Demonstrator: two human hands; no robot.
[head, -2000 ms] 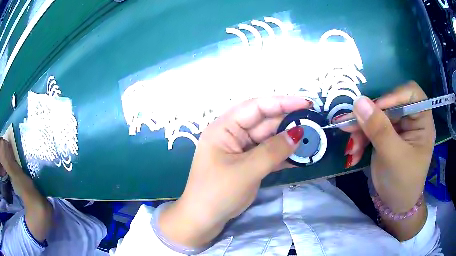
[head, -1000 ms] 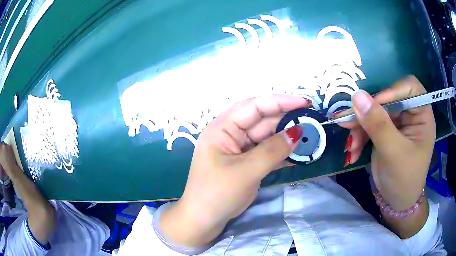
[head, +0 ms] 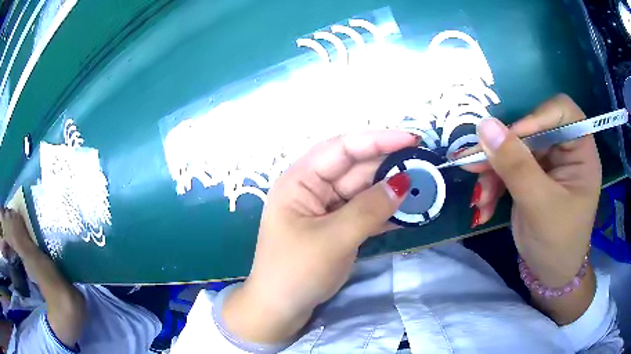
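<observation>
My left hand [head: 311,221] holds a round part [head: 423,185], a black disc with a grey centre, a small dark hole and a white ring with gaps around it. The thumb presses on its face. My right hand [head: 540,166] holds silver-grey tweezers [head: 564,133], and their tip touches or nearly touches the ring's upper right edge. Another dark round part with a pale ring [head: 462,142] shows partly behind my right fingers. A glaring white sticker sheet [head: 311,97] lies beyond my hands, with white arc stickers [head: 248,193] along its edges.
A second white sticker sheet with arcs [head: 69,190] lies at the left on the green bench [head: 173,245]. A neighbour's arm [head: 45,276] rests at the bench's left edge. Pale stripes run at the far upper left.
The view has shifted slightly, so the sheets sit a little differently in frame. Both hands keep nearly the same pose on the round part and tweezers.
</observation>
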